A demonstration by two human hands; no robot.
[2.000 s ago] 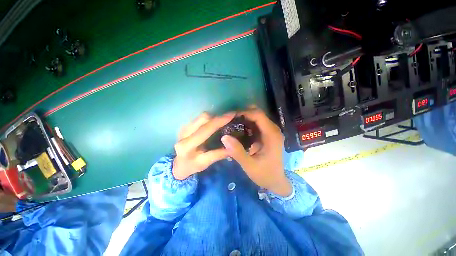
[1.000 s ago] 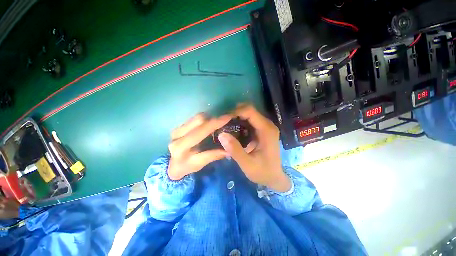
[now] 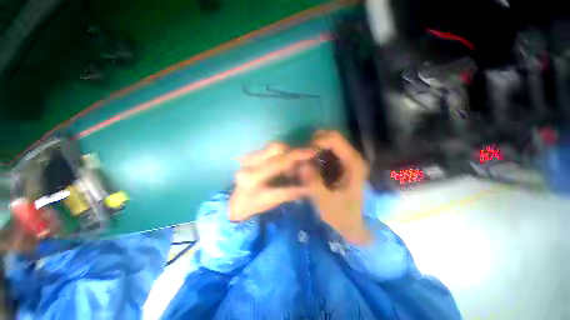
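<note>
The frame is blurred. A small round dark assembly is held above the near edge of the teal bench strip. My right hand is around it, with its fingers curled over the far side. My left hand is close against it on the left, fingertips meeting the right hand. Whether the left fingertips still grip the assembly is unclear in the blur. The fingers hide part of the piece.
Two thin L-shaped rods lie on the strip. The black test fixture with red displays is at right. A parts tray is at left, near another person's blue sleeve. Dark assemblies sit on the green belt.
The view has shifted and blurred, so the scene sits slightly further right. The dark assembly now shows more to the right, within my right hand's curl.
</note>
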